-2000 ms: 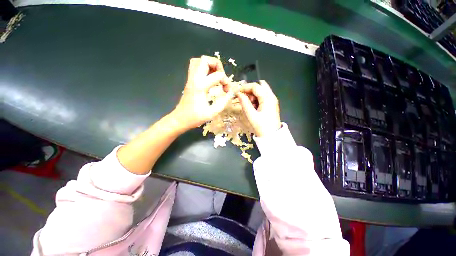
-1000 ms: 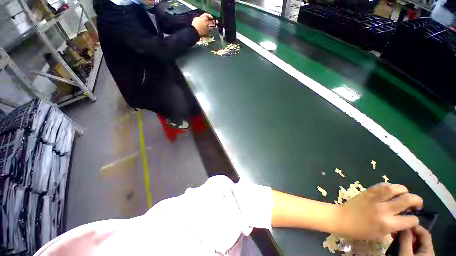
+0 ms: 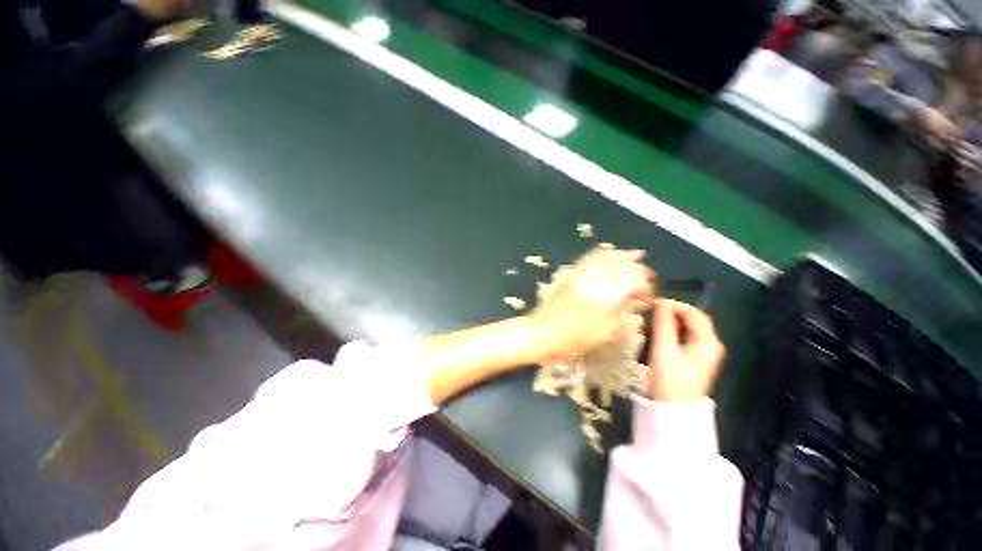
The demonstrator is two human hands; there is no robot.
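Observation:
A loose heap of small pale pieces lies on the dark green bench, partly under my hands. My left hand is over the heap with its fingers bent in near my right hand; blur hides its fingertips. My right hand is at the heap's right side, thumb and fingers close together. A thin black part, likely a black plastic housing, shows between and behind my hands. Which hand grips it cannot be told.
A stack of glossy black trays stands at the right. A green conveyor belt runs behind a white strip. A person in dark clothes sits at the left on a red stool, near another pale heap.
The view has swung back right from the seated person and the shelving. The black trays at the right show again. My hands remain close together at the heap.

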